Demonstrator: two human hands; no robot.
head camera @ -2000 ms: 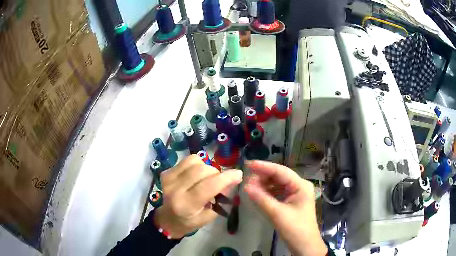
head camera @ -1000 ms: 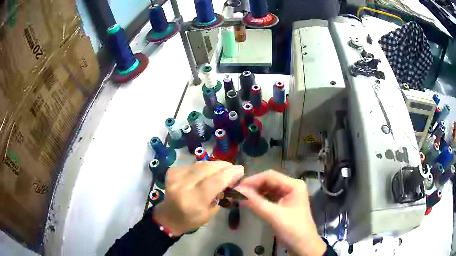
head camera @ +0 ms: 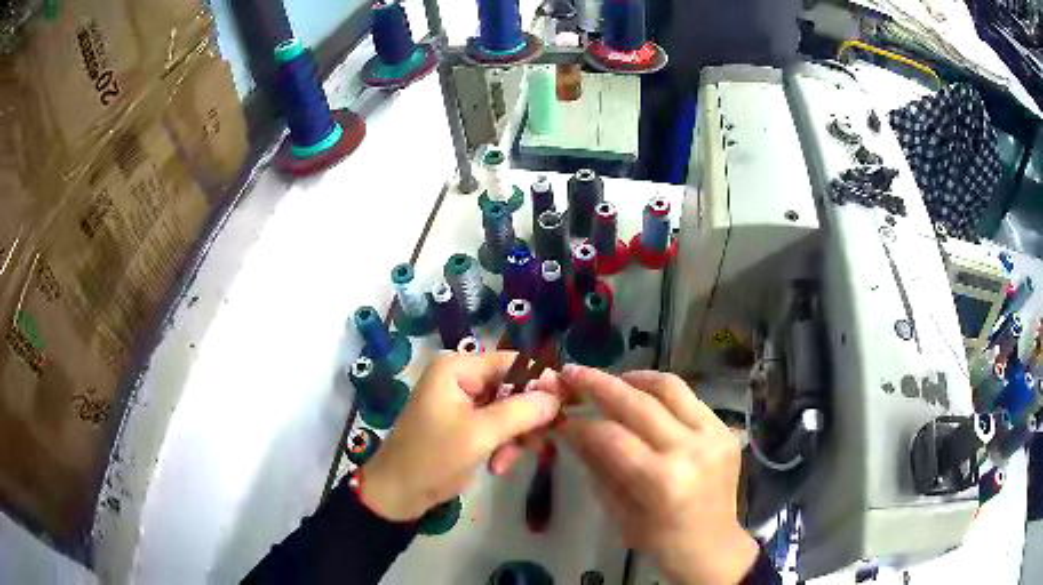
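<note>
My left hand (head camera: 448, 432) and my right hand (head camera: 654, 463) meet in mid-air over the white table, fingertips pinched together. Dark thread snips (head camera: 532, 363) stick up from my left hand, blades pointing up and away. Any thread between the fingertips is too thin to make out. A screwdriver (head camera: 540, 494) with a dark handle lies on the table just below the hands. Behind the hands stands a crowded group of thread cones (head camera: 518, 274) on green and red bases.
The cream sewing machine head (head camera: 875, 331) stands to the right. A metal thread stand (head camera: 450, 114) holds blue cones (head camera: 304, 103) on dark red discs at the upper left. Brown cartons (head camera: 126, 217) are at the far left. A control panel (head camera: 974, 291) and more cones (head camera: 1012, 383) are at the right edge.
The hands have parted and rejoined at the fingertips. The snips in my left hand, earlier pointing low across the palm, now point upward. The camera view has shifted slightly.
</note>
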